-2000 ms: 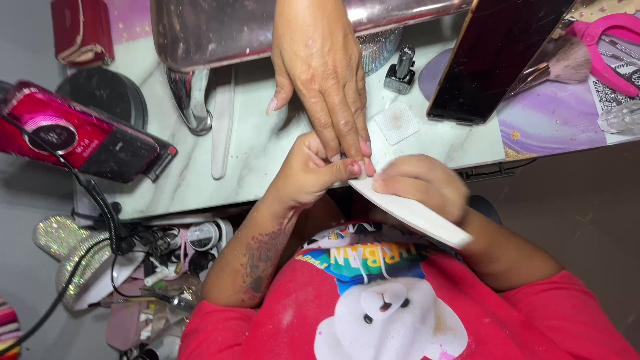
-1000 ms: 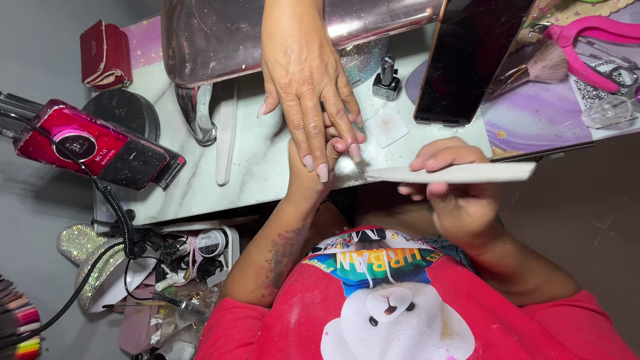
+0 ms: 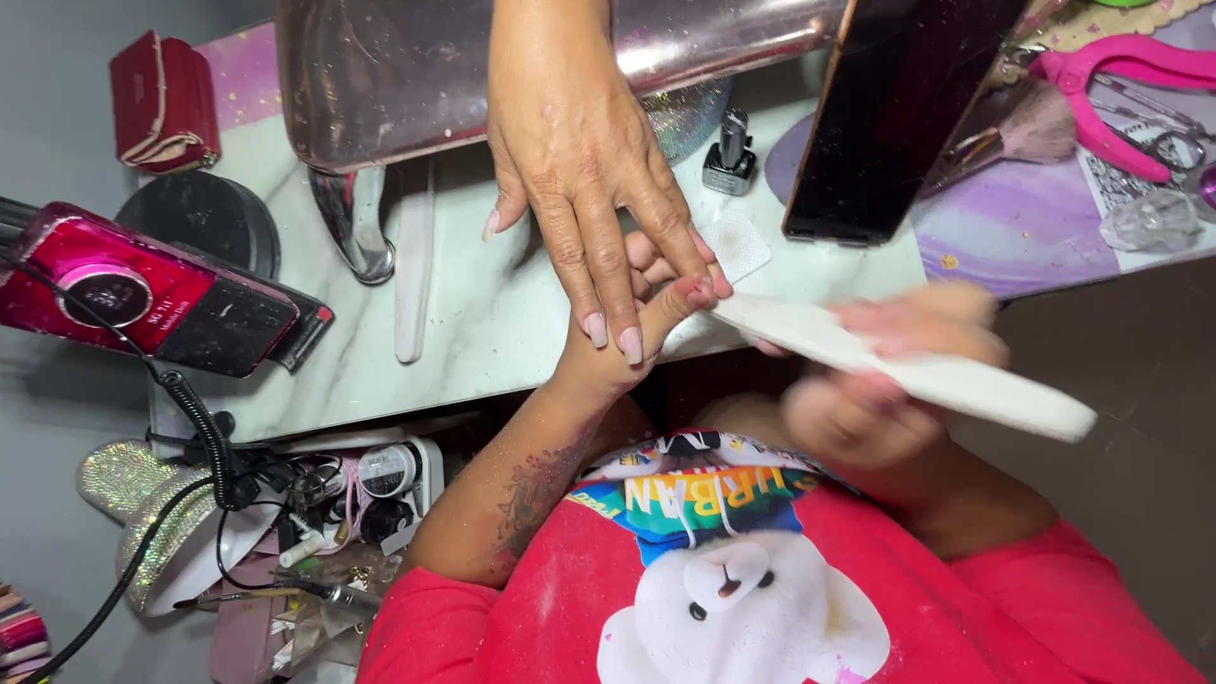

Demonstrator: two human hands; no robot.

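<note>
My left hand is shut on a fingertip of another person's hand, which reaches in palm down from the top, its other fingers lying over my hand and wrist. My right hand, blurred, grips a white nail file near its middle. The file's left end is at the held fingertip. A square white lint-free wipe with a brownish smudge lies just beyond the fingers, and a small dark-capped nail polish bottle stands behind it.
A second nail file lies beside the silver foot of a pink translucent armrest. A red nail drill unit is at left. A black phone-like slab, a brush and pink cutters are at right. Cluttered supplies sit below the table's left edge.
One second ago the file was nearly level; it now slants down to the right, as it did two seconds ago. The other person's fingers are more spread than two seconds ago.
</note>
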